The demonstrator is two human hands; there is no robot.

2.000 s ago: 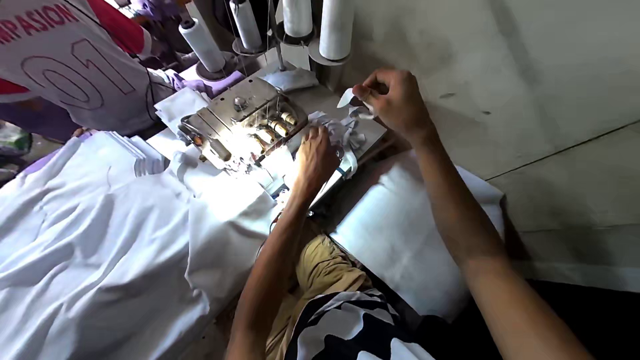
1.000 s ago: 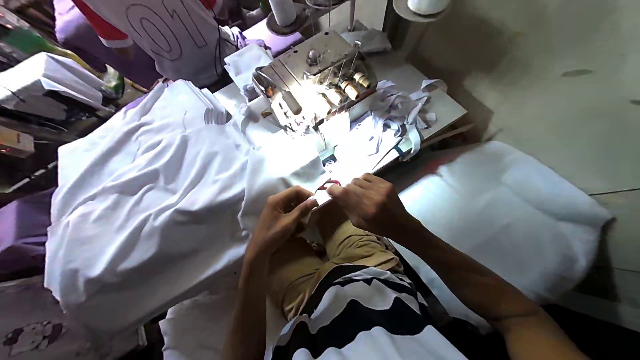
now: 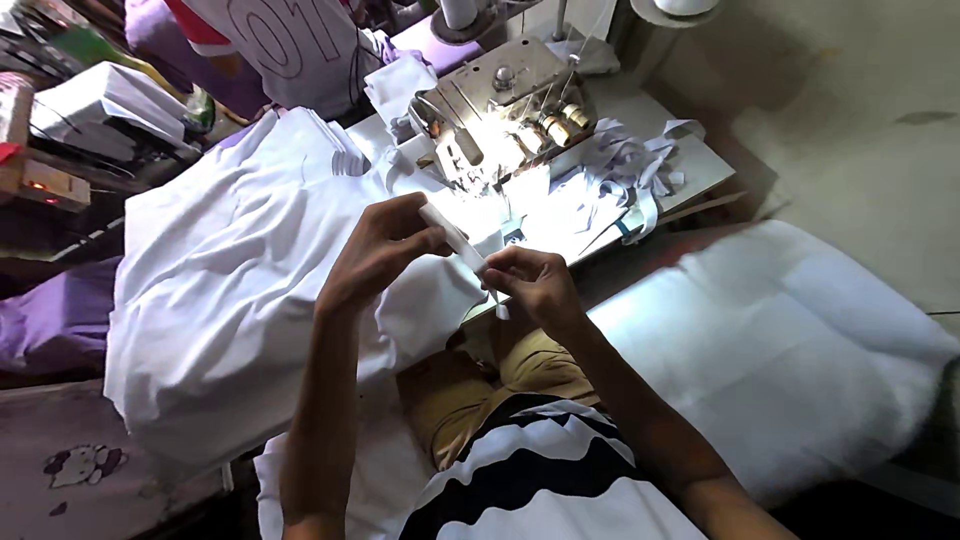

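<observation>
A narrow white fabric strip (image 3: pixel 454 237) is stretched between my two hands above my lap, in front of the sewing machine. My left hand (image 3: pixel 386 244) pinches its upper end, and my right hand (image 3: pixel 534 285) grips the lower end, with a short tail hanging below the fingers. Beyond them stands an overlock sewing machine (image 3: pixel 510 82), its lamp glaring over the needle area. Thin white fabric offcuts (image 3: pixel 619 176) lie heaped on the table to the machine's right. A large spread of white fabric (image 3: pixel 247 277) covers the left side.
Folded white pieces (image 3: pixel 330 142) lie stacked at the machine's left. A big white fabric bundle (image 3: pixel 772 345) sits at the right, beside the table edge (image 3: pixel 697 169). Thread cones (image 3: pixel 459 13) stand behind the machine. Another person in a numbered shirt (image 3: pixel 289 45) is at the back left.
Two seconds ago my left hand was by the machine and my right hand was raised at the right; both have come together over my lap. The view has shifted left.
</observation>
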